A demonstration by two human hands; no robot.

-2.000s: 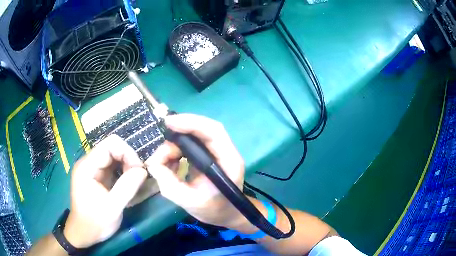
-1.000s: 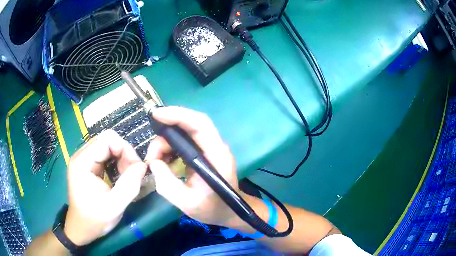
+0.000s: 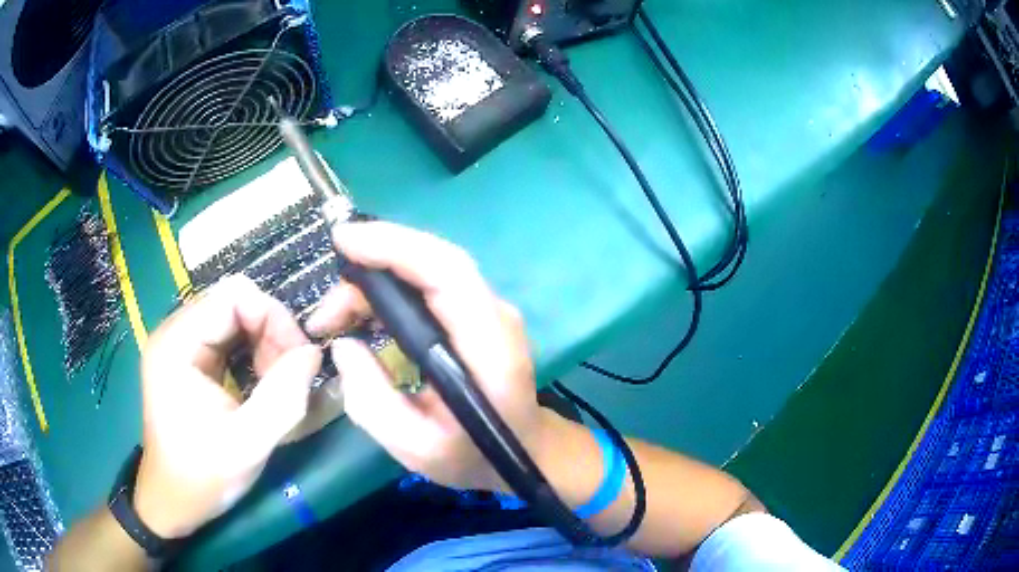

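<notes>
My right hand (image 3: 441,335) holds the black soldering iron (image 3: 419,335), its silver barrel pointing up and left, above the back of the board holder. My left hand (image 3: 229,391) meets my right fingertips over the near part of the circuit board panel (image 3: 293,266). A tiny thin piece seems pinched between the fingertips of both hands; it is too small to make out. The cream board holder (image 3: 251,212) frames dark rows of boards, partly hidden under my hands. The dark, spiky component pile (image 3: 85,288) lies at left between yellow tape lines.
The blue-framed fan (image 3: 218,117) stands behind the holder. A black tray with silvery bits (image 3: 453,89) is right of it. A black box with a red light (image 3: 581,13) is at the back. The iron's cord (image 3: 637,179) loops across the mat. Bubble wrap (image 3: 22,447) lies far left.
The view has shifted slightly, so the fan and tray sit higher in the picture. Both hands stay together at the fingertips, with the iron still in my right hand.
</notes>
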